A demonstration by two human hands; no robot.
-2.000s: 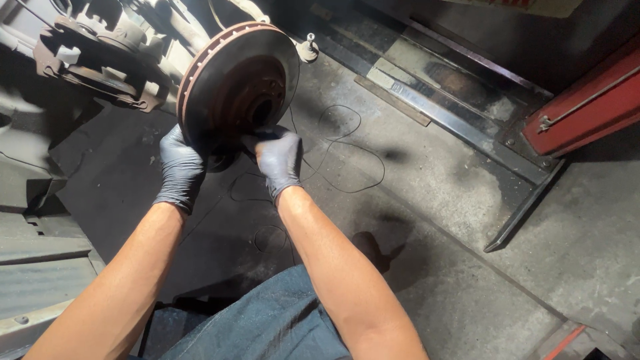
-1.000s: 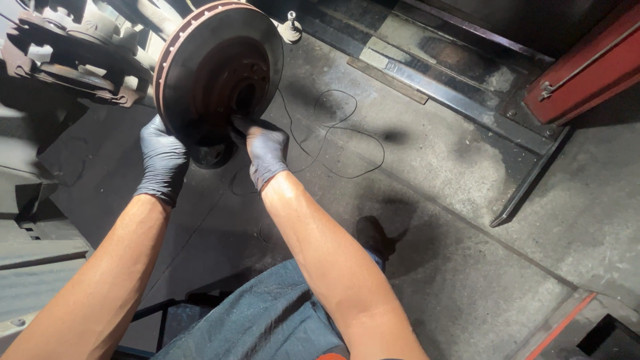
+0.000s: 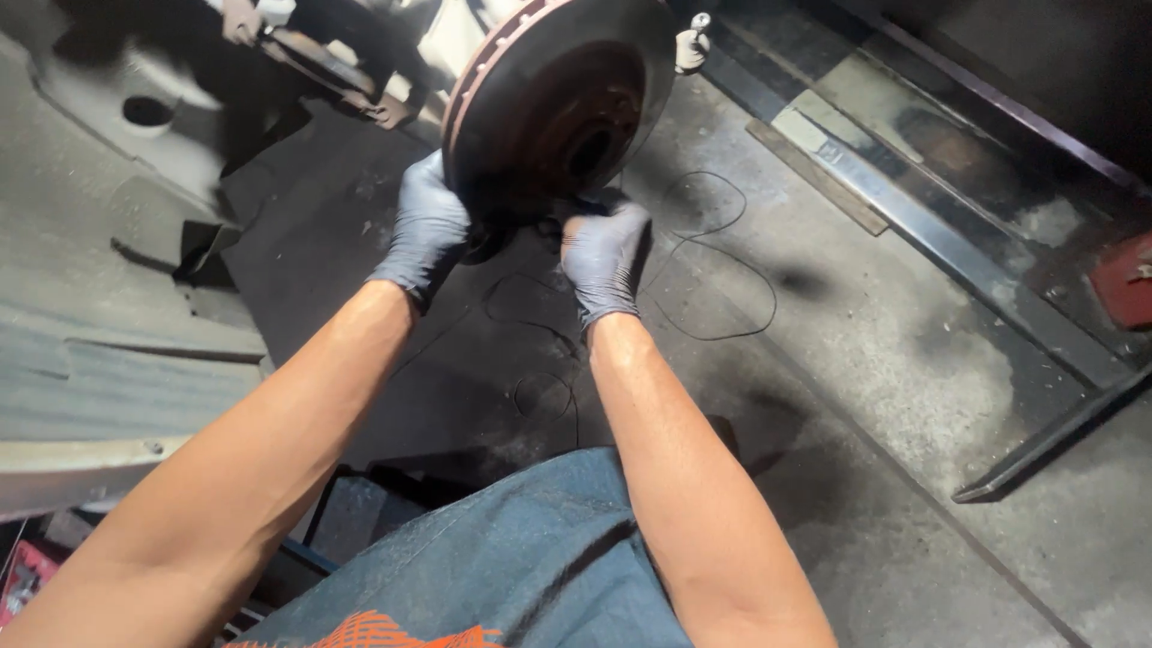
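Note:
A vented brake disc [image 3: 540, 117] with a rusty rim stands upright at the top middle, beside pale suspension parts [image 3: 450, 40]. My left hand [image 3: 427, 216], in a grey disposable glove, grips the disc's lower left edge, its fingers hidden behind the disc. Just below the disc's centre hole is my right hand [image 3: 612, 243], gloved too, its fingers curled and blurred at the lower edge. Whether it holds something there is hidden. A ball joint with a threaded stud [image 3: 692, 49] shows right of the disc.
A wheel arch liner [image 3: 99, 270] fills the left side. Thin looped wire or cord [image 3: 774, 292] lies on the concrete floor [image 3: 882, 360]. Steel lift rails [image 3: 936, 243] cross the upper right, with a leg [image 3: 1048, 441] jutting toward me. A red metal part [image 3: 1125, 279] stands at the right edge.
My left hand stays at the disc's left edge throughout. My right hand stays around the disc's lower part, shifting slightly. The view has moved somewhat.

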